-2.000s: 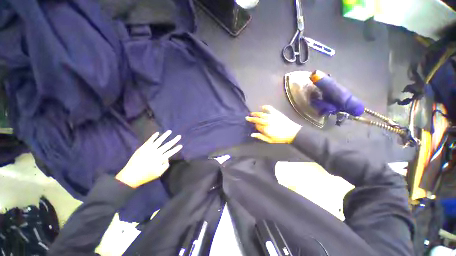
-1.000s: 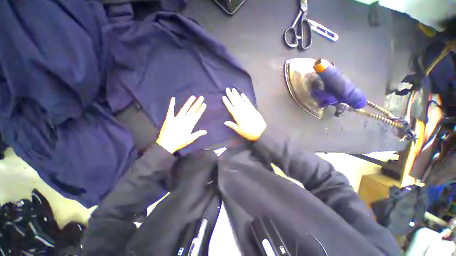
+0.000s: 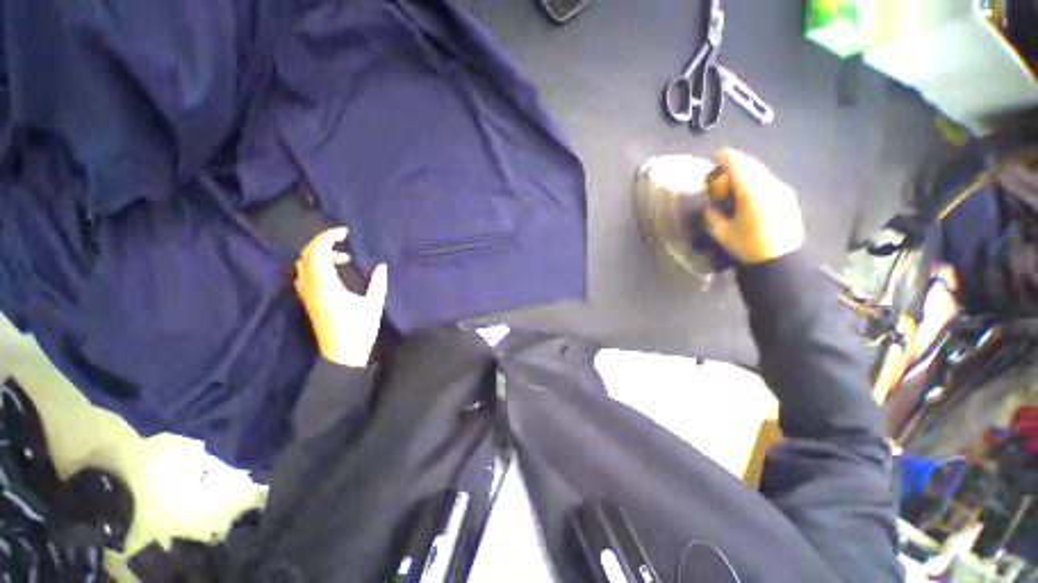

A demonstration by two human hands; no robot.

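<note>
A navy garment piece [image 3: 455, 171] lies flat on the dark table, with a thin dark pocket opening [image 3: 464, 245] near its front edge. It joins a large navy heap at the left. My left hand [image 3: 345, 298] rests at the piece's left edge, fingers curved and apart; whether it pinches cloth is unclear. My right hand [image 3: 758, 211] is closed around the wrapped handle of the iron [image 3: 674, 211], right of the garment. The iron's silver tip shows; most of the handle is hidden by my hand.
Black-handled shears [image 3: 697, 91] and a white-and-blue cutter [image 3: 746, 96] lie beyond the iron. A dark phone corner [image 3: 561, 9] shows at the top edge. A green-and-white packet [image 3: 834, 25] is at upper right. The ribbed hose [image 3: 848, 293] runs right. Dark bundled pieces [image 3: 97, 507] lie lower left.
My right hand has left the cloth and taken hold of the iron's handle. My left hand has moved left off the flat panel, uncovering the pocket opening.
</note>
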